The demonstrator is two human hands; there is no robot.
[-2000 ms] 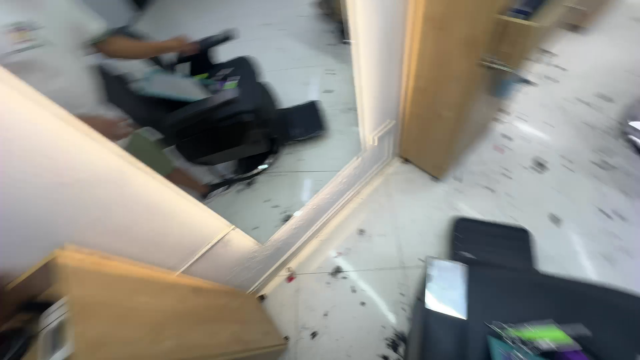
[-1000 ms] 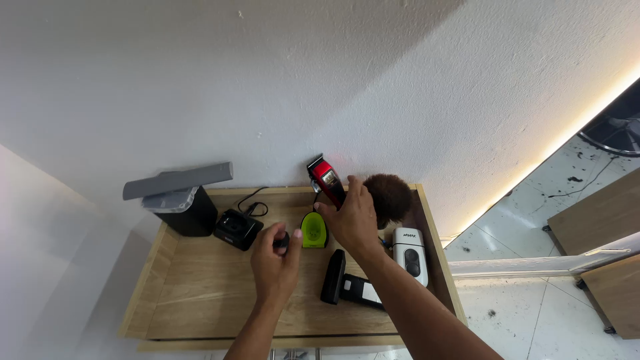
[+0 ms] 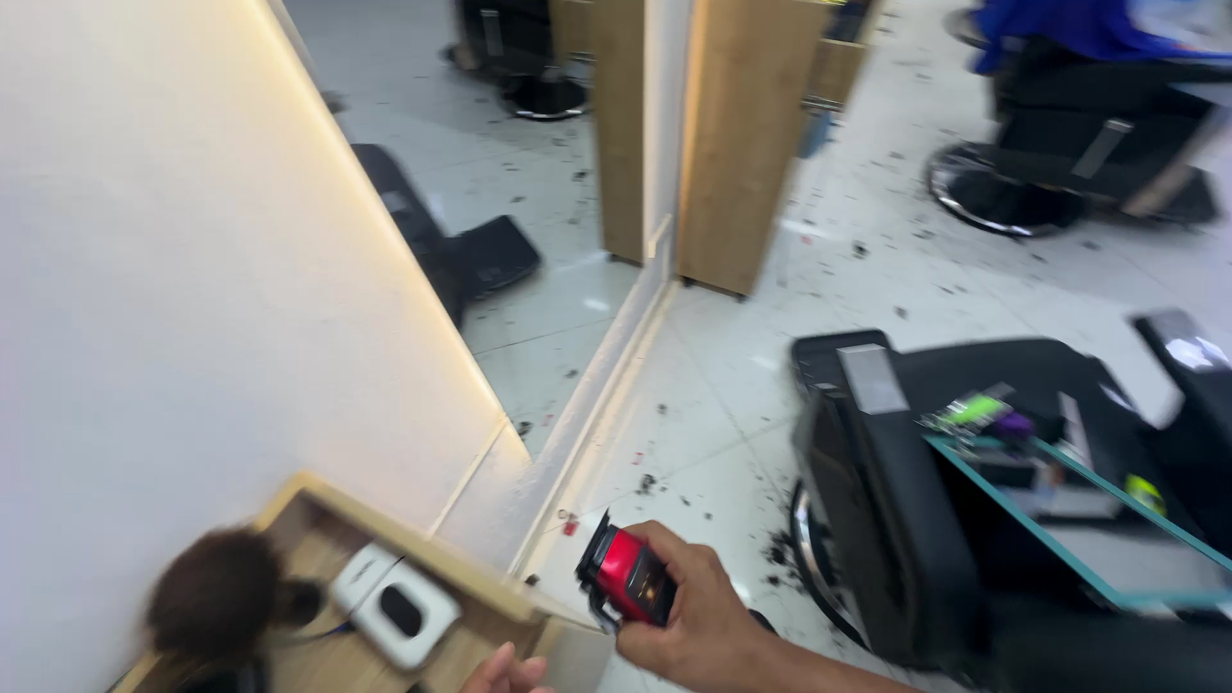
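Note:
My right hand (image 3: pixel 698 616) is closed around a red and black hair clipper (image 3: pixel 628 576), whose blade end points up and left. Only some fingertips of my left hand (image 3: pixel 505 671) show at the bottom edge, beside the wooden tray top (image 3: pixel 385 520); whether they hold anything is hidden. On that wooden top lie a brown-bristled brush (image 3: pixel 217 592), near the wall, and a white device with a dark oval (image 3: pixel 397 604).
A black barber chair (image 3: pixel 895 500) stands at right, a teal-edged clear tray (image 3: pixel 1020 520) with clips on its seat. Another chair (image 3: pixel 1049 144) is farther back. A lit-edge mirror (image 3: pixel 520 318) and a wooden cabinet (image 3: pixel 736 144) rise ahead. Hair clippings dot the floor (image 3: pixel 712 385).
The view has swung right from the wooden top toward the chair. The clipper, by the wall above the wooden top a second ago, is now beyond its right end in my right hand.

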